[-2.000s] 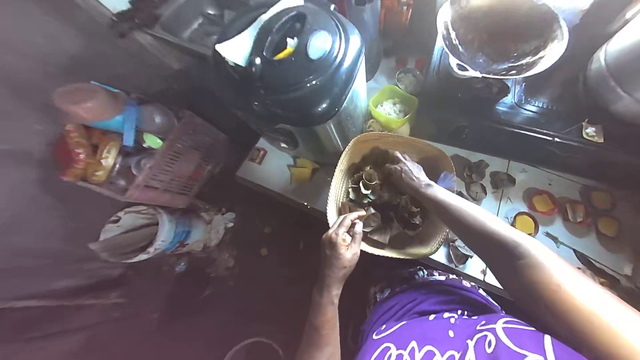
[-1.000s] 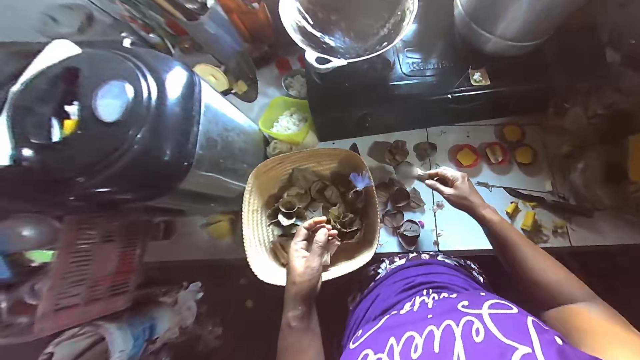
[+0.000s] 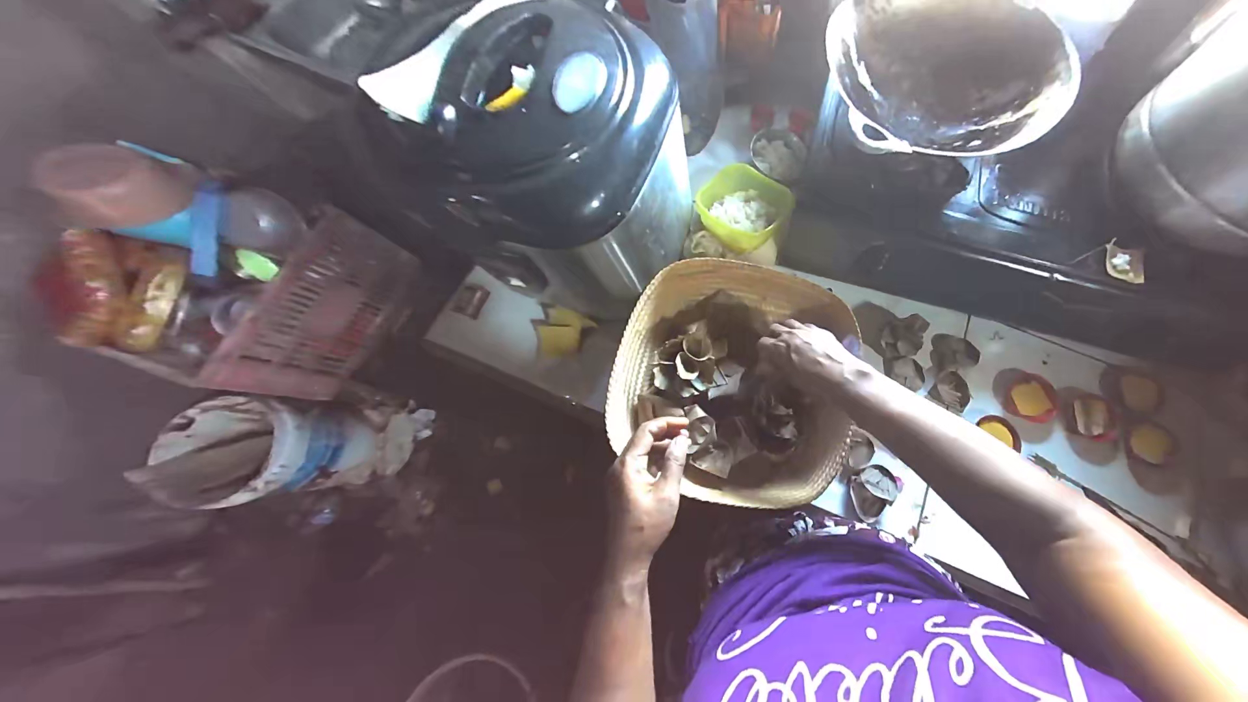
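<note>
A woven straw basket [image 3: 634, 361] at the counter's edge holds many small folded cups of dried leaf [image 3: 694, 363]. My right hand [image 3: 801, 353] reaches over the right rim into the basket, its fingertips down among the dark leaf cups; whether it grips one cannot be seen. At the basket's lower left is my left hand [image 3: 655, 458], its fingers bent, thumb and forefinger close to a leaf cup; I cannot tell if they hold anything. More leaf cups [image 3: 905, 334] stand on the white tiles right of the basket.
A yellow-green container [image 3: 743, 207] of white food stands behind the basket, beside a large black-lidded appliance [image 3: 546, 127]. A metal pan [image 3: 955, 78] rests on the black stove. Small round dishes [image 3: 1031, 398] with yellow pieces sit at right. A pink plastic crate [image 3: 312, 307] and a bucket [image 3: 283, 448] are at left.
My right hand has moved from the leaf cups on the tiles into the basket, where it also was two seconds ago. My left hand stays by the basket's near side. The view has shifted left.
</note>
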